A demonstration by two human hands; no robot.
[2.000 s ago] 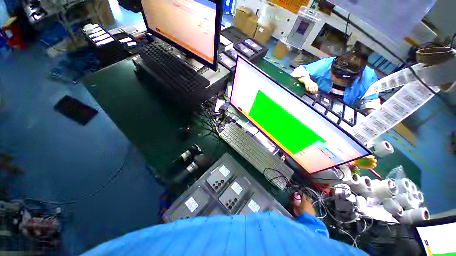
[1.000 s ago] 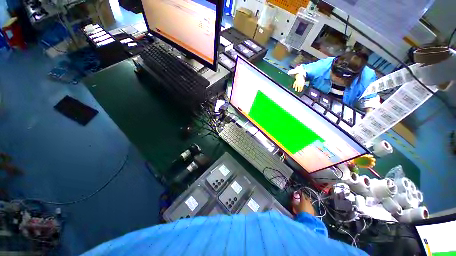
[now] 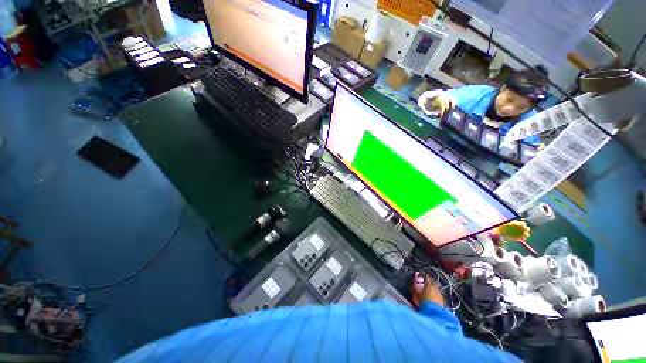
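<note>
My right hand rests over a small reddish-lit mouse to the right of the device tray. My left hand is not clearly visible; a small dark shape shows at the tray's left corner, but I cannot tell what it is. The grey translucent device tray lies in front of me, its near side hidden by my blue clothing. Grey devices with white labels and black dots sit in its pockets. The middle monitor shows a large green block. A light grey keyboard lies below it.
The left monitor stands above a black keyboard. Dark cylinders lie beside the tray. Tangled cables and label rolls are at the right, near the right monitor. A co-worker in blue holds a black tray opposite.
The co-worker has lifted the black tray of devices and raised their head. My right hand stays on the mouse, and the device tray has not moved.
</note>
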